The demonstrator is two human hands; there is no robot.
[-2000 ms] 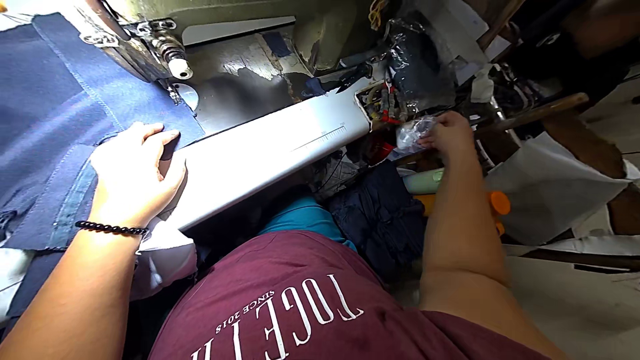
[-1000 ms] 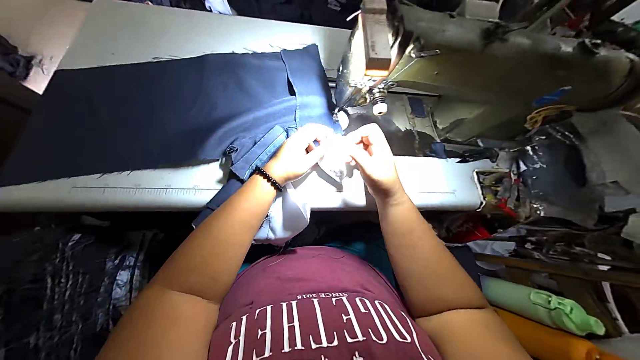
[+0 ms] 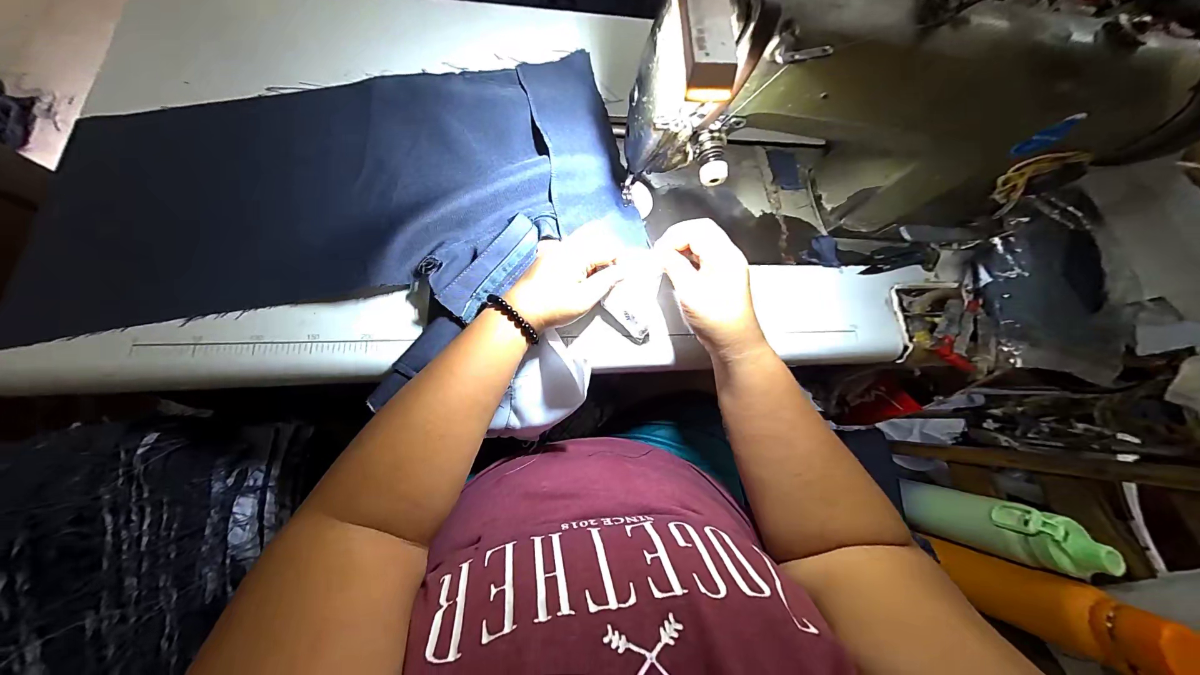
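Both my hands are close together just in front of the sewing machine's needle area (image 3: 630, 192). My left hand (image 3: 574, 281), with a black bead bracelet at its wrist, pinches a small clear plastic bag (image 3: 626, 314) by its upper part. The fingers of my right hand (image 3: 708, 277) are bent at the bag's other side; glare hides what lies between them. Dark navy fabric (image 3: 309, 187) lies flat on the machine table, its right end beside the presser foot. A folded denim-blue piece with stitching (image 3: 492, 267) and white cloth (image 3: 548, 389) lie under and beside my left wrist.
The sewing machine head (image 3: 900, 122) stands at the upper right. A ruler scale is printed along the white table edge (image 3: 234, 366). At the right are a cluttered tray (image 3: 937, 323), a green bottle (image 3: 1012, 525) and an orange object (image 3: 1059, 600). Dark cloth (image 3: 141, 544) lies at lower left.
Two seconds ago my right hand held clear plastic at the tray on the right; it has come to the needle area beside my left hand. The view has swung left.
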